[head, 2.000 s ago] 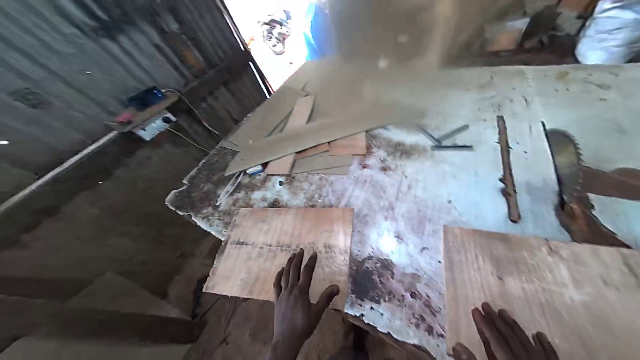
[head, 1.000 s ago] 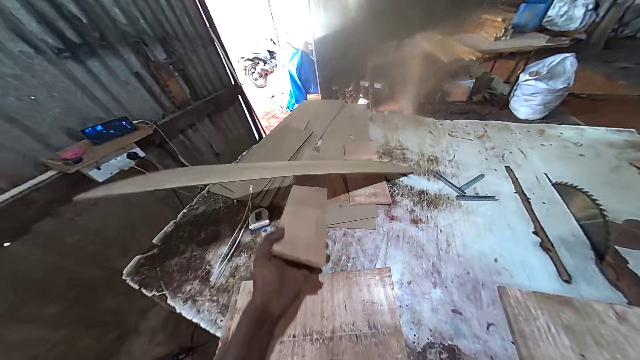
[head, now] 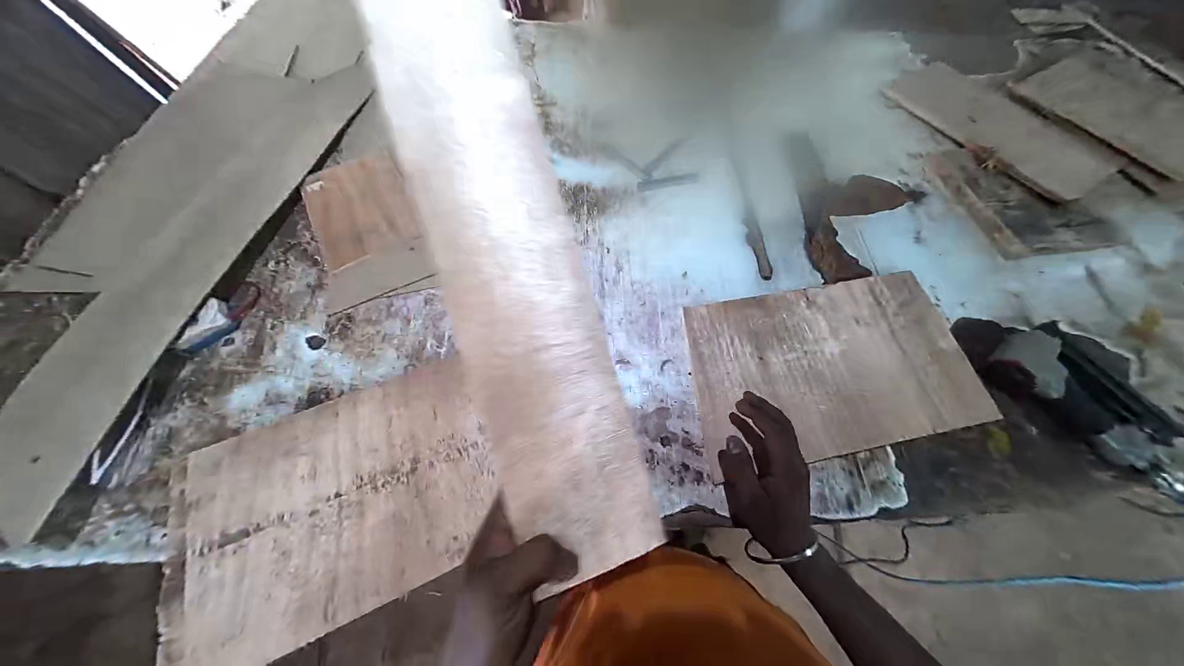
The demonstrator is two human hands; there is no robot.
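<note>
My left hand grips the near end of a long wooden strip, thumb on top. The strip slants up and away over the table, its far end out of view. Under it, at the left, lies a plywood panel. My right hand, with a metal bangle at the wrist, is raised with its fingers apart at the near left corner of a second plywood panel. Whether its fingers touch that panel cannot be told. It holds nothing.
Long thin boards lie at the left, beside a small wooden piece. Beyond the right panel are a circular saw blade, partly blurred, and a stick. More boards lie far right. A cable runs at the lower right.
The long strip in my left hand now reaches from near my body across the table. My right hand, out of view one second ago, is in view again. The view has turned downward and right.
</note>
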